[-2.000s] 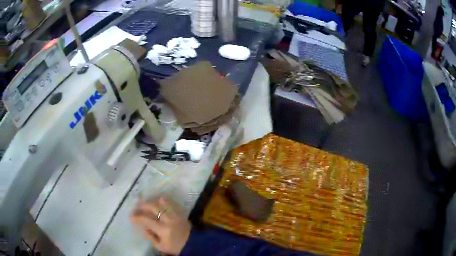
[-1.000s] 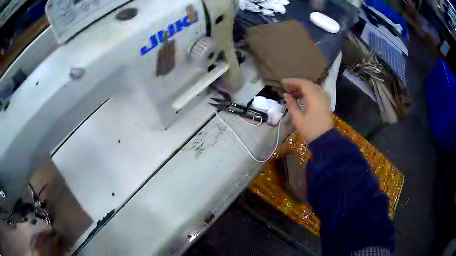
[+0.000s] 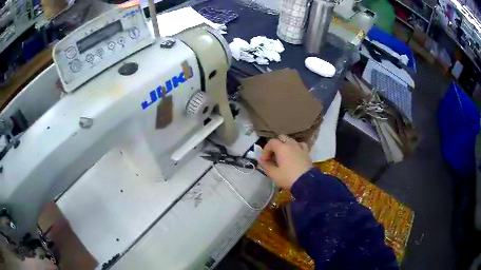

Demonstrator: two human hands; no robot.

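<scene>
The pocket stack (image 3: 285,100), several brown pieces with pointed edges, lies at the far right end of the white lockstitch machine (image 3: 121,100). My right hand (image 3: 285,161) is at the near edge of the stack, fingers curled; whether they grip a piece cannot be told. Dark thread snips (image 3: 228,157) with a white cord (image 3: 240,196) lie just left of it. My left hand (image 3: 23,262) is small and cut off at the bottom left corner, by the needle area; its fingers are unclear. Brown cloth (image 3: 63,237) lies on the bed beside it.
A control panel (image 3: 100,45) tops the machine arm. An orange-gold mat (image 3: 364,198) lies right of the machine, partly under my sleeve. Behind the stack are white scraps (image 3: 258,50), a white oval piece (image 3: 320,66) and a metal cylinder (image 3: 318,23). Brown strips (image 3: 382,118) lie farther right.
My right hand moved from the near bed to the stack's near edge and stays there, its fingers now more curled. The view has shifted and turned. The stack looks much the same.
</scene>
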